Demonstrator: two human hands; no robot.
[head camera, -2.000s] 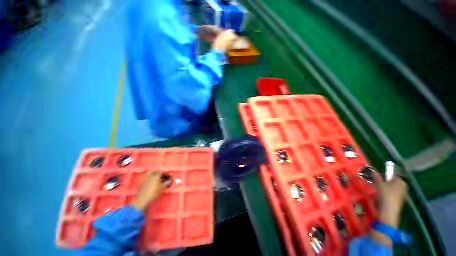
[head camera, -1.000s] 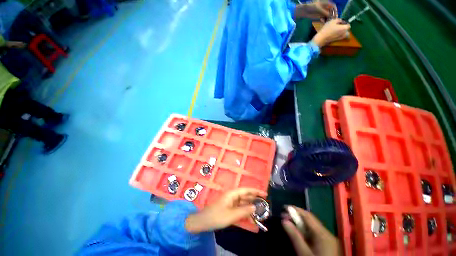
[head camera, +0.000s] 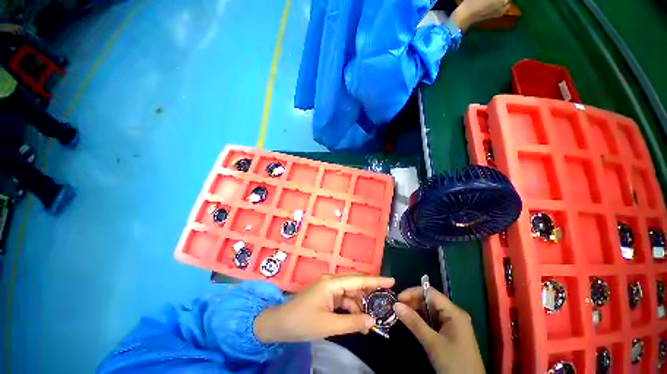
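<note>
A round watch module with a silver rim is held between both hands at the lower middle, with a small pale tab at its lower edge. My left hand grips its left side with thumb and fingers. My right hand touches its right side with the fingertips and also holds a slim light tool, upright between the fingers; whether it is tweezers I cannot tell. The left foam tray holds several round modules, some with white tabs. Another foam tray with several modules lies stacked at the right.
A dark blue fan stands between the trays. A red bin lies behind the right stack. A person in a blue smock works at the bench ahead. Another person's legs show at far left, near a red stool.
My right hand has come in from the right and now touches the module in my left hand. The view has shifted, so the trays and fan sit higher in the picture.
</note>
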